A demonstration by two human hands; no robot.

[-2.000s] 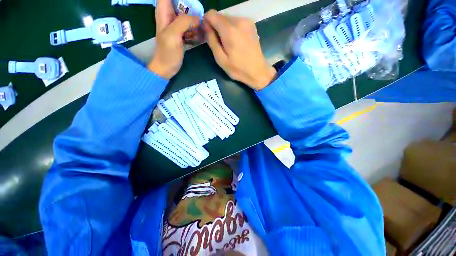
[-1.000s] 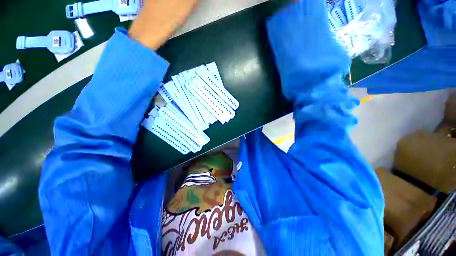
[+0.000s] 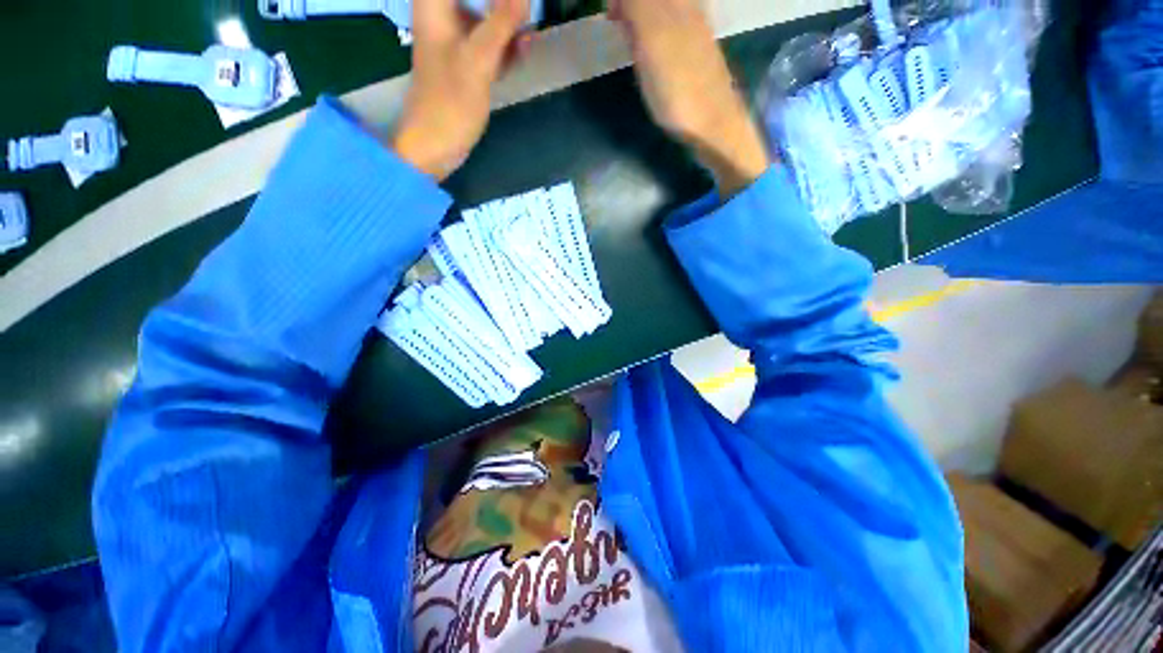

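My left hand (image 3: 457,83) is at the top centre, its fingers closed round a light blue watch case (image 3: 520,10) that is partly cut off by the top edge. My right hand (image 3: 676,77) is just to the right of it, apart from the case; its fingertips are blurred and cut off by the top edge. Loose light blue watch straps (image 3: 510,274) with rows of small holes lie fanned in a pile on the dark green worktop (image 3: 599,153), between my forearms.
Part-assembled watches (image 3: 230,77) on white slips lie on the green belt, upper left, beyond the pale rail (image 3: 166,211). A clear bag of straps (image 3: 893,121) lies at the right. Another person's blue sleeve (image 3: 1129,115) shows at the right edge. Brown cartons (image 3: 1033,549) stand below.
Compared with one second ago, my right hand is back in view near my left hand, and a case shows in my left fingers. Watches on the belt have shifted since two seconds ago.
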